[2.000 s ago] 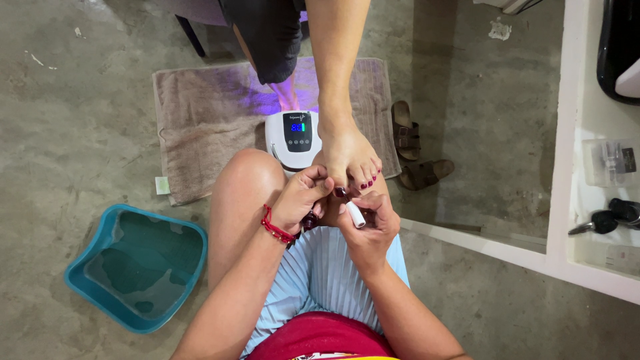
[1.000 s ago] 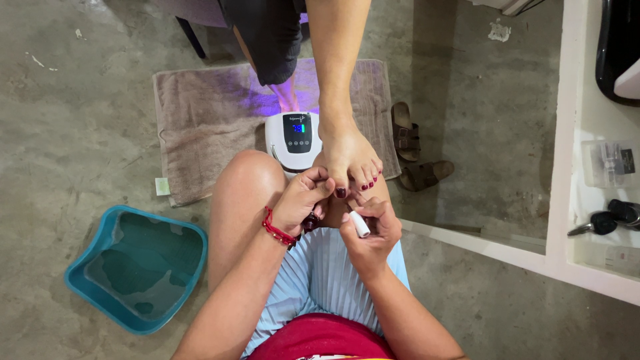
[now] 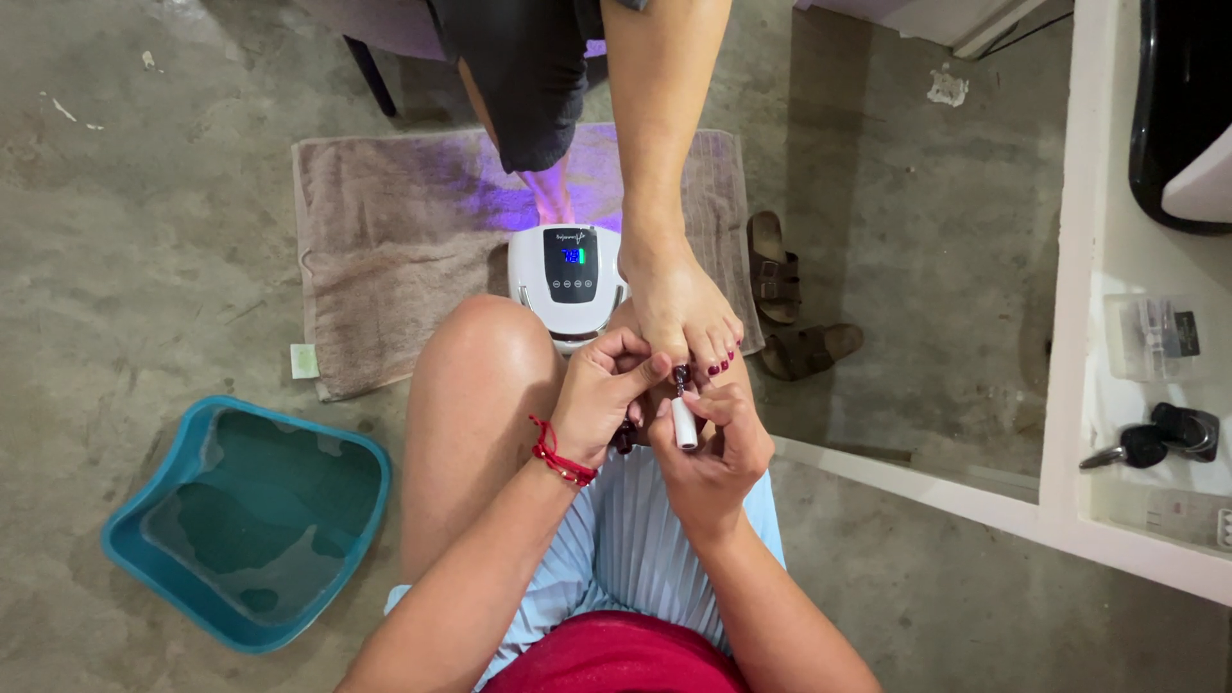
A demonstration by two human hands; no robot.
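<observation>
Another person's bare foot (image 3: 674, 298) rests over my knee, with dark red polish on its toenails. My right hand (image 3: 717, 443) holds a nail polish brush by its white cap (image 3: 684, 423), the dark bristle end at the big toenail (image 3: 681, 373). My left hand (image 3: 602, 395), with a red string bracelet (image 3: 558, 457) on the wrist, has its thumb beside the big toe. A dark red polish bottle (image 3: 626, 435) is held low in its fingers, partly hidden. Just beyond stands a white nail lamp (image 3: 568, 298) with a lit display.
The person's other foot (image 3: 551, 197) is at the lamp in violet light, on a brown towel (image 3: 385, 241). A teal basin of water (image 3: 366, 539) stands on the floor at left. Brown sandals (image 3: 808, 351) lie right of the towel. A white-framed table (image 3: 1068, 385) at right holds black-handled tools (image 3: 1145, 446).
My right hand has brought the brush to the big toenail; its white cap now points toward me. My left hand stays by the toe.
</observation>
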